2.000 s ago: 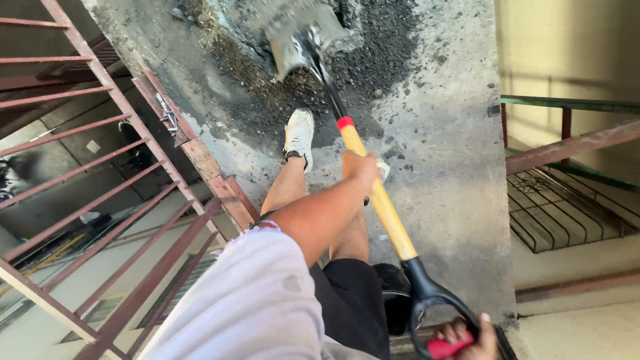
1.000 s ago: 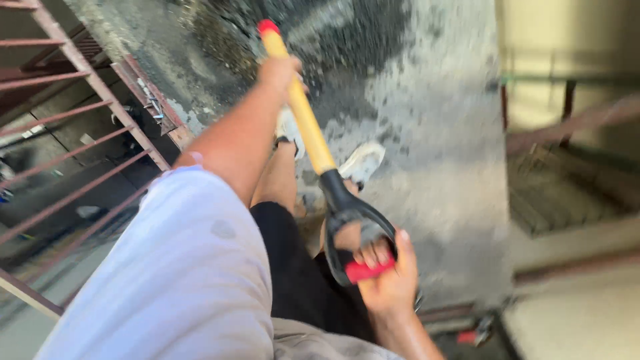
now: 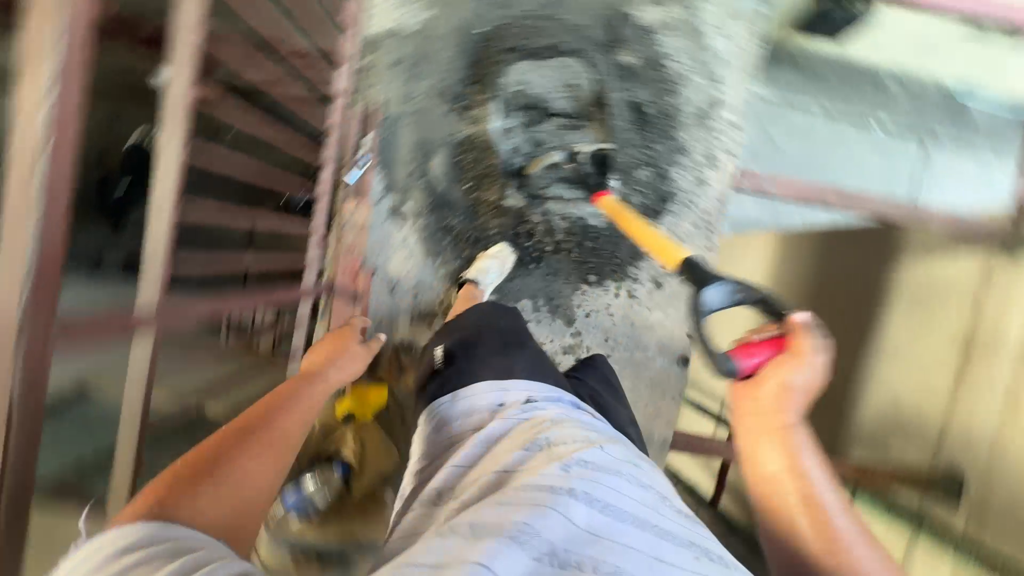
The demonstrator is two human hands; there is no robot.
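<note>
My right hand (image 3: 784, 368) grips the red crossbar of the black D-handle on a shovel (image 3: 644, 232). The shovel has a yellow shaft with a red band. It slants up and left to a dark, wet pile of mortar or gravelly mix (image 3: 552, 112) on the concrete floor; the blade is blurred and partly hidden there. My left hand (image 3: 344, 352) is off the shovel, beside the metal railing at the left, with its fingers partly spread and nothing seen in it. Whether it touches the railing I cannot tell.
Reddish metal railings (image 3: 156, 264) run along the left. A white shoe (image 3: 492, 268) stands close to the mix's lower edge. A yellow object (image 3: 362, 402) and a blurred container (image 3: 316, 488) lie low at the left. A reddish rail (image 3: 848, 208) borders the concrete walkway (image 3: 640, 336) at the right.
My left hand has let go of the shovel's shaft and moved left to the railing. My right hand still holds the D-handle. The view has shifted and turned.
</note>
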